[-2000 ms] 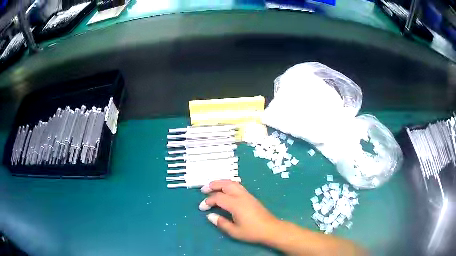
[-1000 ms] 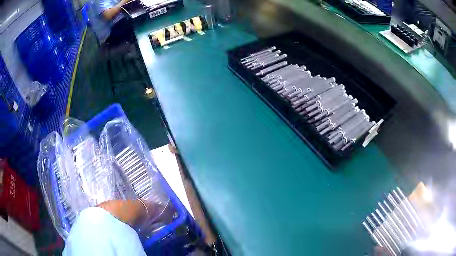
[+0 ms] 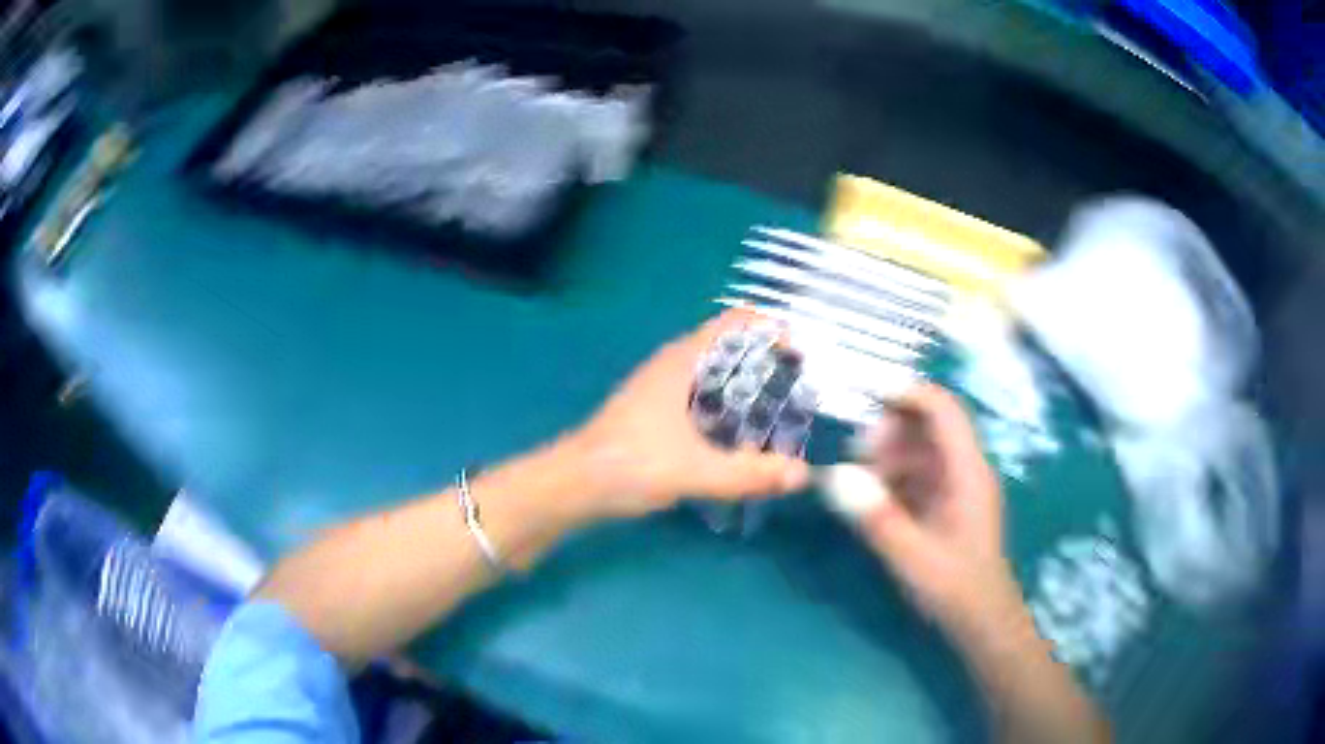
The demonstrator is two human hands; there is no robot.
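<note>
My left hand is closed around a bundle of grey tubes, their dark open round ends facing up. My right hand is just right of the bundle, fingers curled, with a white cover on the thumb; blur hides whether it holds anything. Tube-and-rod assemblies lie in a parallel row behind both hands, beside a yellow block. Small white square pieces lie in a pile right of my right hand, with more near the row's right end.
A black tray heaped with silver assemblies stands at the back left. Clear bags with white contents lie at the right. A blue crate with bagged tubes is at the lower left, beside the green bench.
My left hand has come from the crate to the bench, now with a bundle of tubes in it. The view has turned back right, and my right hand is beside the bundle.
</note>
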